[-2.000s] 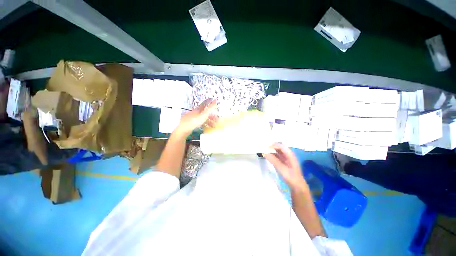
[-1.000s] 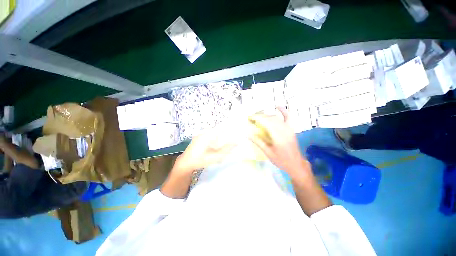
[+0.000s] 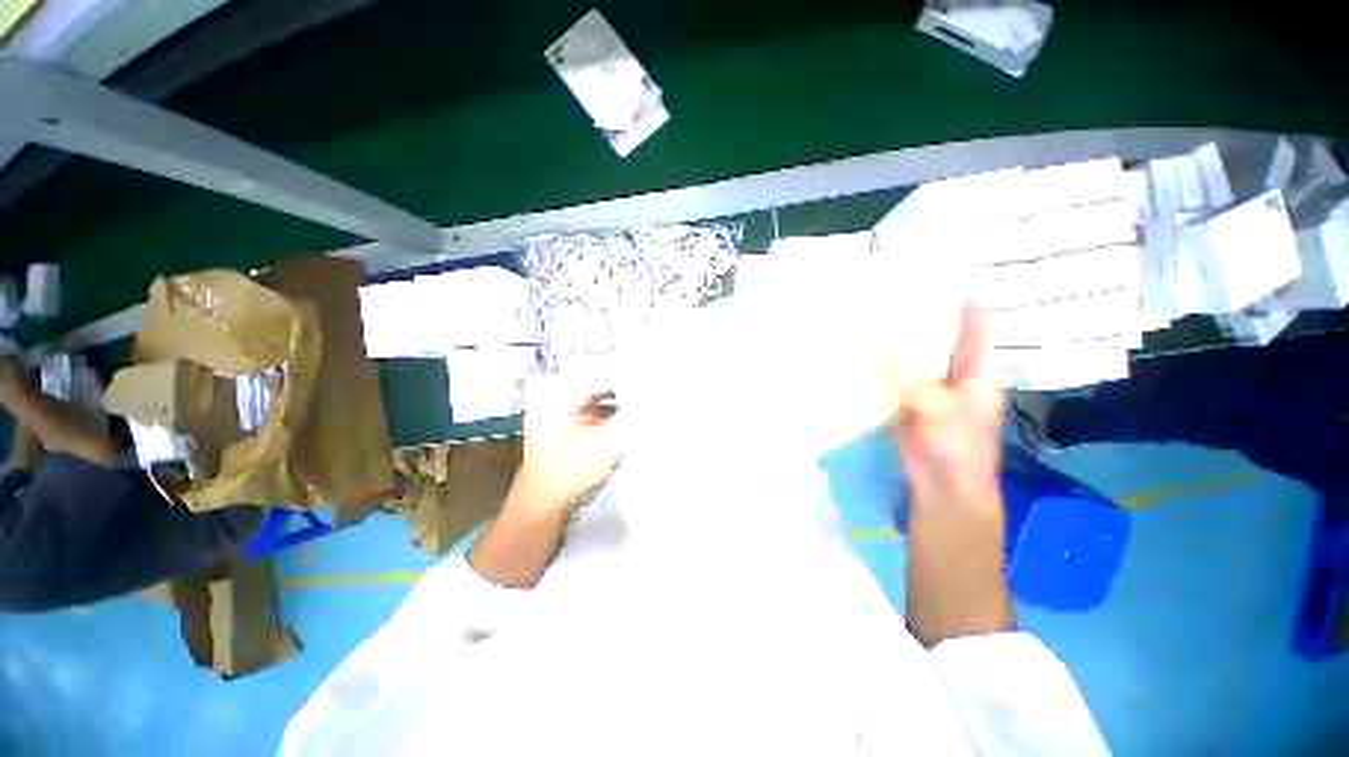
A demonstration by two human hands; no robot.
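Note:
A label sheet point(image 3: 762, 348), washed out to plain white, spans the space between my hands in front of my chest. My left hand point(image 3: 570, 444) holds its left edge with bent fingers. My right hand point(image 3: 954, 429) is at its right end, one finger pointing up toward the boxes; glare hides whether it grips the sheet. A clear polybag of tangled white parts point(image 3: 629, 274) lies behind the sheet, partly covered. Stacked white boxes point(image 3: 1058, 274) stand right of the sheet. More white boxes point(image 3: 444, 314) stand left of the polybag.
White-and-grey units point(image 3: 608, 83) lie on the dark green belt beyond the pale rail point(image 3: 666, 207). A large brown carton point(image 3: 333, 385) stands at left, with another person's arm point(image 3: 52, 414) beyond it. A blue stool point(image 3: 1065, 533) is below right, near a person's dark clothing point(image 3: 1198, 399).
My hands have moved apart, the right one going right. The sheet now looks spread wide between them. Compared with one second ago, the bench and belt appear shifted slightly right.

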